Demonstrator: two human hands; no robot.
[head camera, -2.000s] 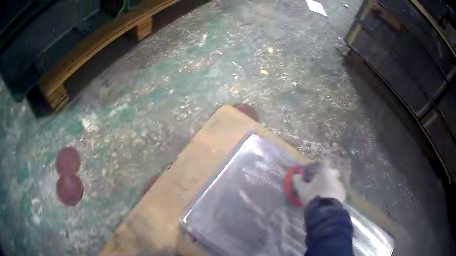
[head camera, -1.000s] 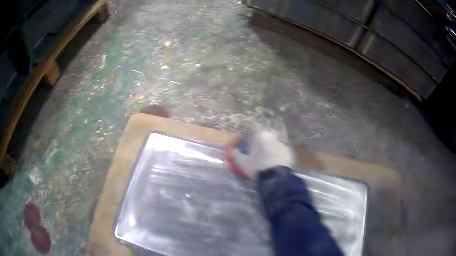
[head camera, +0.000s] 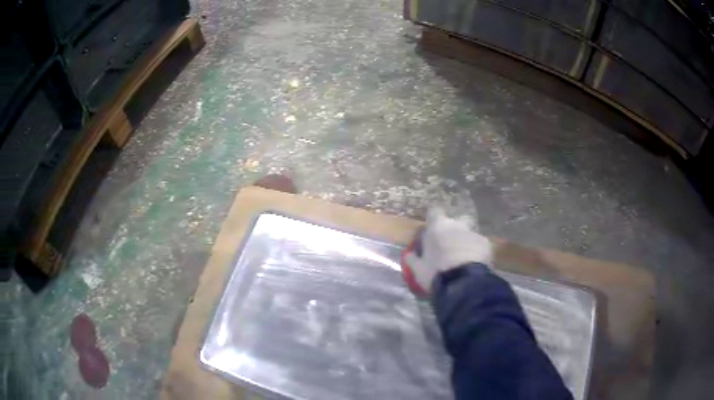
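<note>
The metal housing (head camera: 329, 312) lies broad face up, silvery with swirl marks, its near edge partly cut off by the picture's bottom. It rests on the tan worktop board (head camera: 215, 269). My right hand (head camera: 458, 248), in a whitish glove and slightly blurred, is closed on the orbital sander (head camera: 412, 269). Only the sander's red-orange rim and a bit of dark body show; it sits on the face near the far long edge. My dark blue sleeve covers part of the face. My left hand is not in view.
Two touching dull-red sanding discs (head camera: 90, 355) lie on the floor at left. Another disc (head camera: 275, 183) is by the board's far left corner. A wooden pallet (head camera: 117, 129) with dark green housings stands at left. Stacked grey housings (head camera: 517, 27) stand at the far right.
The view has turned, so the housing now lies more level across the picture. My right hand and the sander have moved toward the housing's far edge.
</note>
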